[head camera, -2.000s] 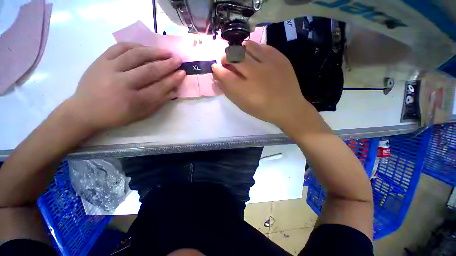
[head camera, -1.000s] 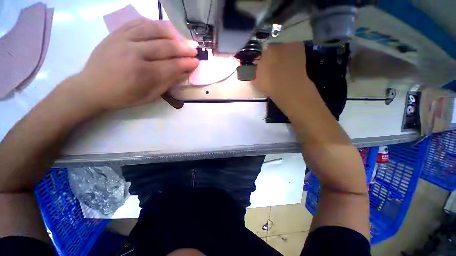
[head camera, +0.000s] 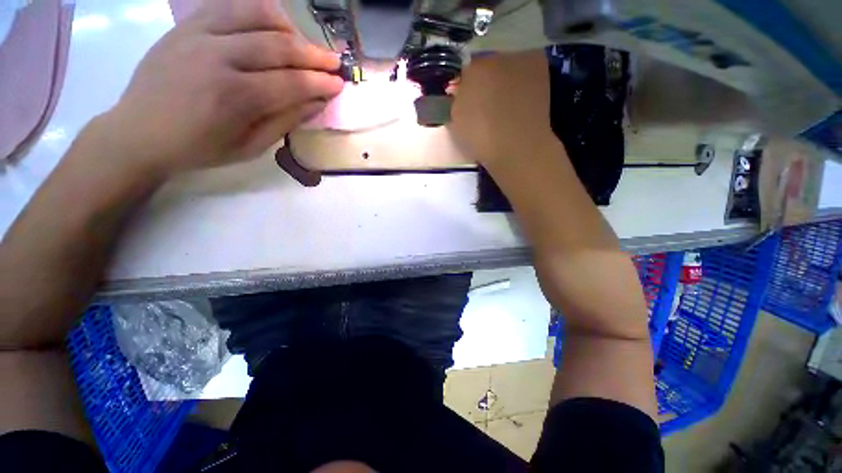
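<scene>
A pink cut piece (head camera: 360, 113) lies under the machine's bright lamp; its curved edge shows below the needle area. A small dark bit, perhaps the size label (head camera: 348, 66), shows at my left fingertips beside the presser foot. My left hand (head camera: 226, 88) presses flat on the pink piece, left of the needle. My right hand (head camera: 494, 106) is right of the round black knob with grey block (head camera: 433, 109), partly behind it; its fingers are hidden. The glare hides the needle and much of the fabric.
Stacked pink cut pieces (head camera: 32, 69) lie at the far left. A black cloth (head camera: 591, 139) lies right of my right wrist. The machine head (head camera: 665, 42) hangs over the top right. Blue baskets (head camera: 706, 342) stand below the table edge (head camera: 369, 271), and a clear plastic bag (head camera: 175, 342) at lower left.
The label lay flat with XL showing between both hands; now only a small dark bit shows at my left fingertips. The piece moved up under the machine. The view has shifted slightly.
</scene>
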